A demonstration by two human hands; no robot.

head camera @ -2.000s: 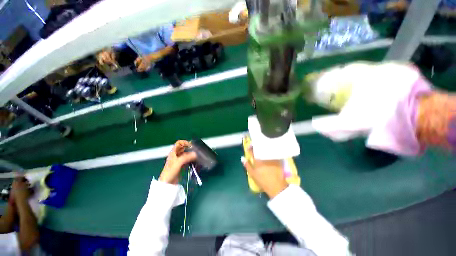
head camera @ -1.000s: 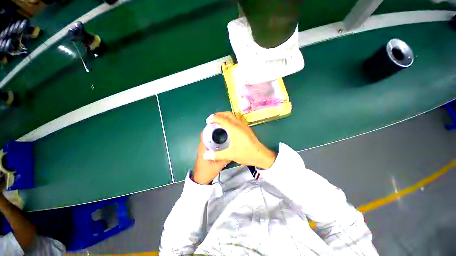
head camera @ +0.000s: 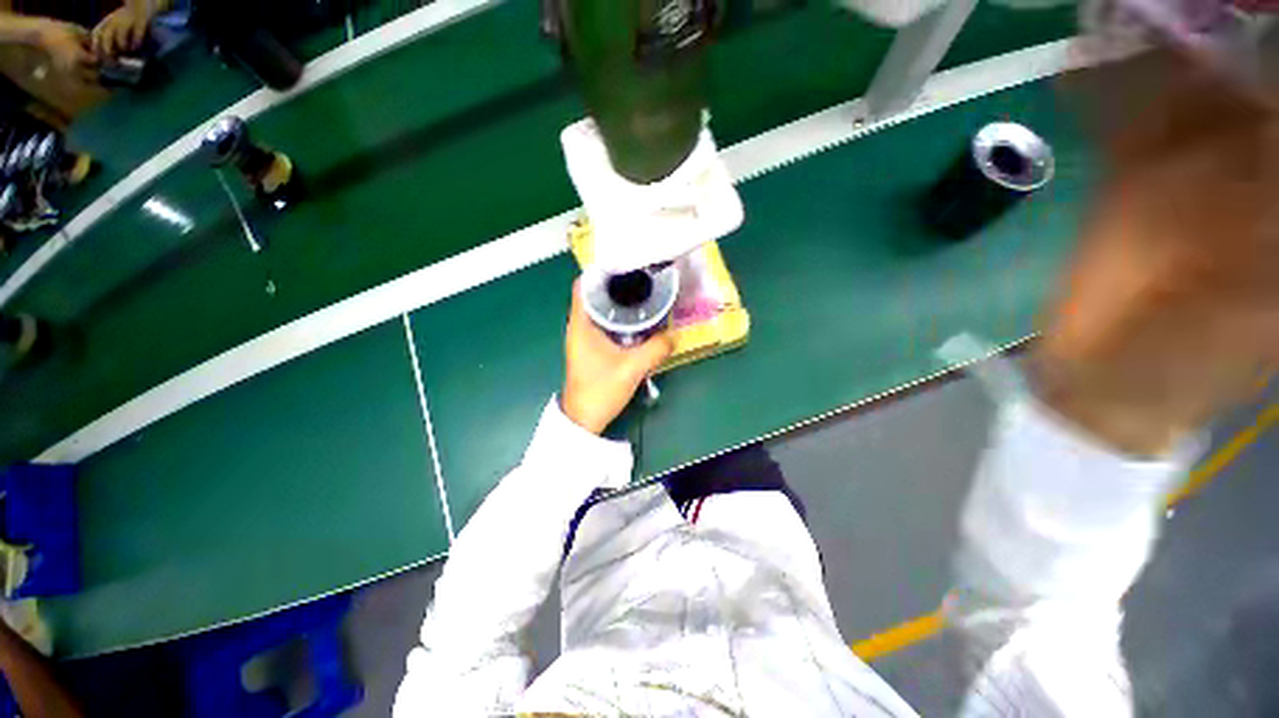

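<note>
My left hand [head camera: 600,368] holds a cylindrical housing [head camera: 631,312] with its silver rim facing up, at the left part of the yellow-edged base pad [head camera: 722,334]. The white-wrapped press ram [head camera: 652,211] is just above and beyond it, under the green press body [head camera: 638,84]. My right hand [head camera: 1171,267] is large and blurred at the upper right, by the pink cloth-wrapped press handle [head camera: 1178,17]; whether its fingers are closed on the handle cannot be made out.
A black housing [head camera: 968,197] with a silver rim lies tilted on the green bench, right of the press. A white rail [head camera: 281,376] runs behind the pad. Small fittings [head camera: 253,157] are on the centre strip. Another person's hands [head camera: 91,42] show at the upper left. A blue stool [head camera: 302,659] is below left.
My right hand has let go of the housing and moved up and right to the press handle. My left hand has brought the housing to the base pad. The view has shifted.
</note>
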